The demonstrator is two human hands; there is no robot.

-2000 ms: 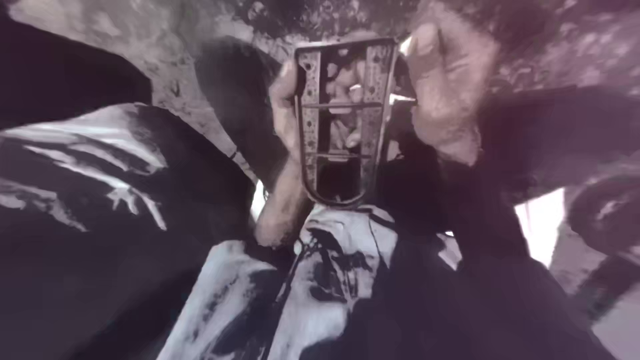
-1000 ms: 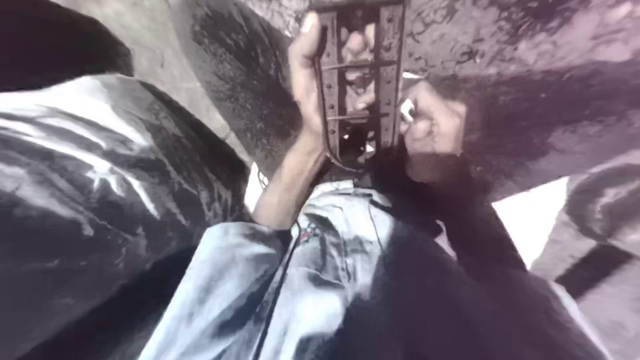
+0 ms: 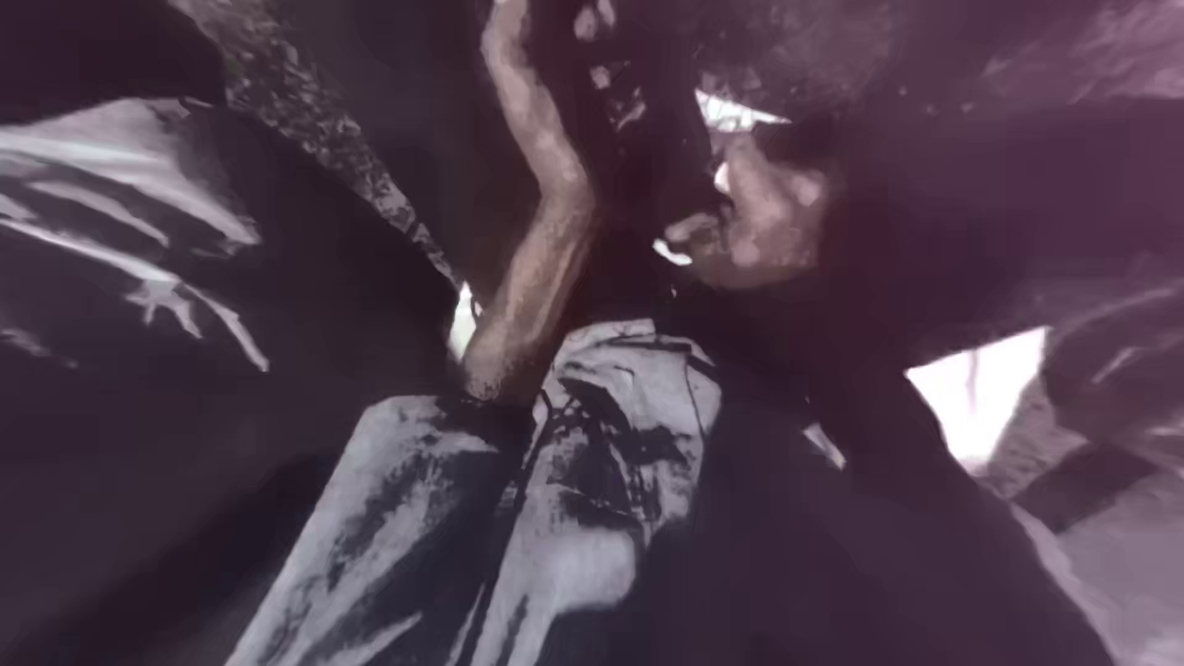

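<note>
At the top centre my left hand [image 3: 507, 23] runs up to the edge of the view, with its thumb along the left side of a dark metal frame [image 3: 647, 55]. The frame is barely distinguishable in the shadow; a few fingertips show through its openings. To the lower right of it is my right hand [image 3: 770, 217], its fingers curled toward the frame. Bright white patches border these fingers; whether they are a held object or light behind the hand, I cannot tell. Any contact between the right hand and the frame is lost in the dark.
Pale sleeve or garment fabric [image 3: 620, 425] lies below my left wrist. At the left is dark clothing with light streaks [image 3: 157, 268]. Rough, speckled ground [image 3: 314, 111] shows behind. A dark round object [image 3: 1119, 361], partly cut off, stands at the right edge.
The metal frame and my left hand have moved up, partly out of view. My right hand was beside the frame's upper right side and is now near its lower end. The picture has darkened.
</note>
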